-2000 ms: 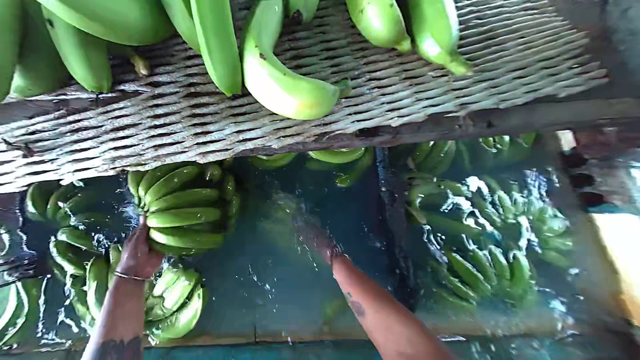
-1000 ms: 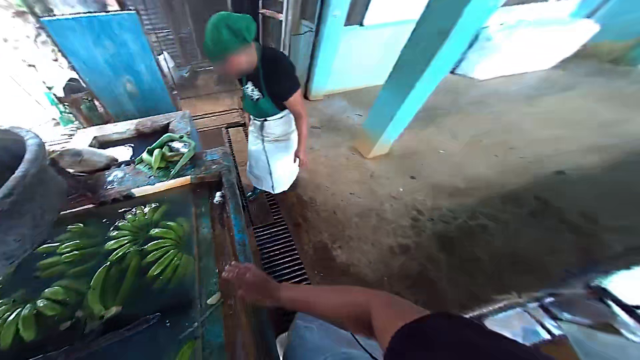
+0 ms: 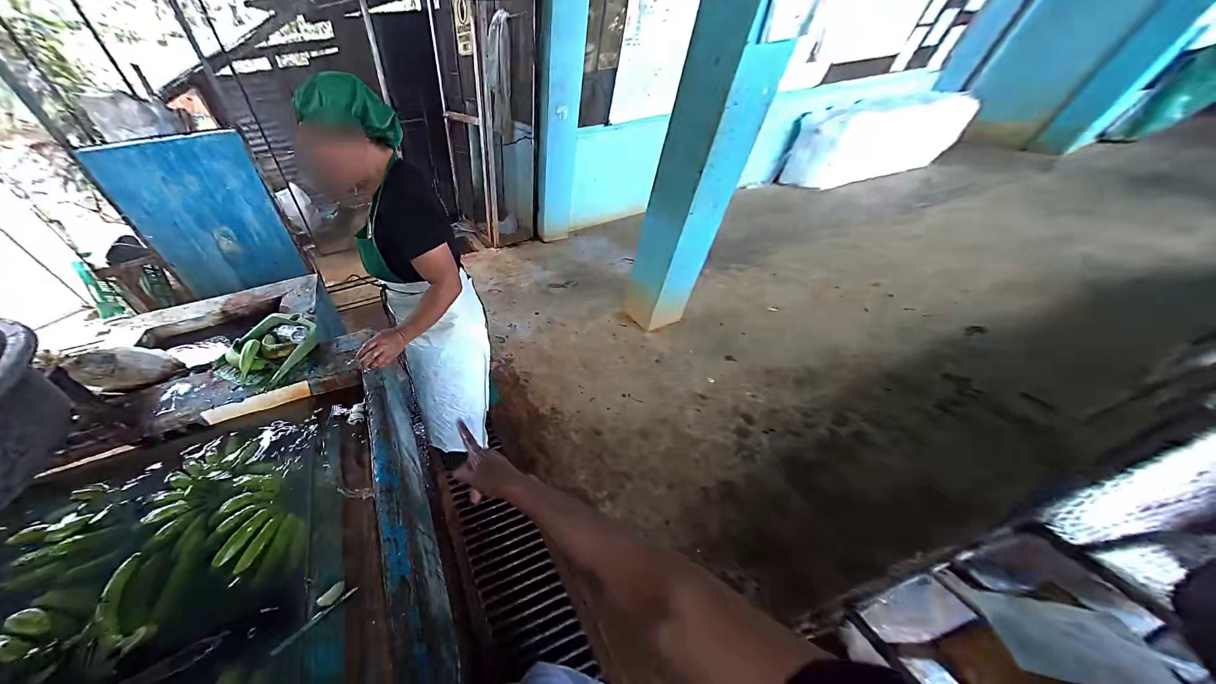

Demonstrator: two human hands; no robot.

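Observation:
My right hand (image 3: pixel 486 467) is stretched out over a metal floor grating (image 3: pixel 527 589), index finger extended and nothing held. It is beside the blue-painted rim (image 3: pixel 404 513) of a water tank. Green banana bunches (image 3: pixel 223 513) lie in the tank's water at the lower left. My left hand is out of view. A co-worker (image 3: pixel 423 256) in a green hair cover and pale apron stands at the tank's far corner, one hand on its edge. Near that hand, green banana pieces (image 3: pixel 271 347) lie on the ledge.
A blue-green pillar (image 3: pixel 698 161) stands on the concrete floor beyond the grating. A large grey tub (image 3: pixel 28 408) is at the left edge, and a blue panel (image 3: pixel 199 214) rises behind the ledge. Framed trays or racks (image 3: pixel 1007 598) occupy the lower right.
The view has swung from the tank to the walkway. My left hand has left the view. My right hand has moved from the water, past the tank rim, to over the grating. The co-worker's hand now rests on the edge.

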